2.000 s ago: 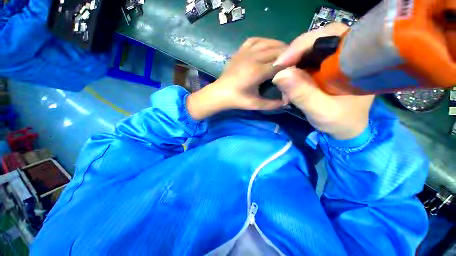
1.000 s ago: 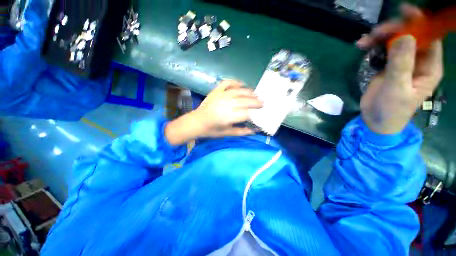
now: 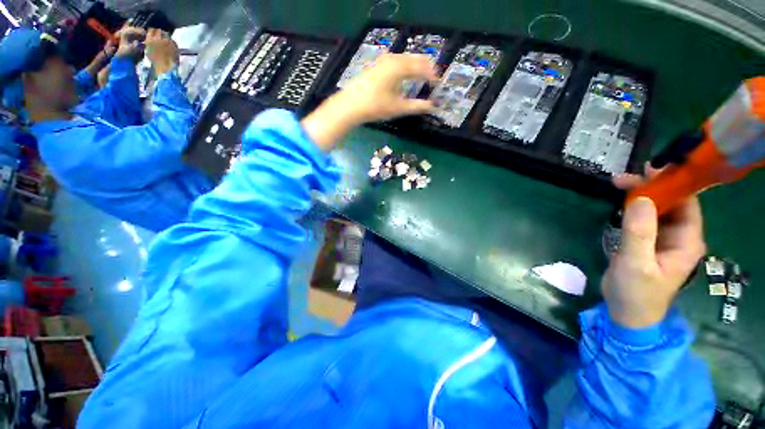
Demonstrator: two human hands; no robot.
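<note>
My left hand (image 3: pixel 382 90) is over the black phone tray (image 3: pixel 549 157), fingers spread beside a phone mid-frame (image 3: pixel 463 84). Whether it touches that phone I cannot tell. More silver phone mid-frames lie in the tray's slots, one of them (image 3: pixel 606 126) at the right end. My right hand (image 3: pixel 656 247) holds the orange electric screwdriver (image 3: pixel 684 180) above the right side of the mat. The round screw dish (image 3: pixel 613 239) is mostly hidden behind that hand. A white slip (image 3: pixel 561 277) lies on the green mat left of the right hand.
A pile of small modules (image 3: pixel 400 168) lies on the mat before the phone tray. More small parts (image 3: pixel 726 289) lie at the right. A black parts tray (image 3: pixel 220 138) stands at the left, near a neighbouring worker in a blue smock (image 3: pixel 109 155). Binder clips (image 3: pixel 736 416) sit at the lower right.
The view has tilted up to show the phone tray. My left hand has left the mid-frame near the bench edge and reached forward to the tray; that spot no longer shows a phone. My right hand still holds the screwdriver.
</note>
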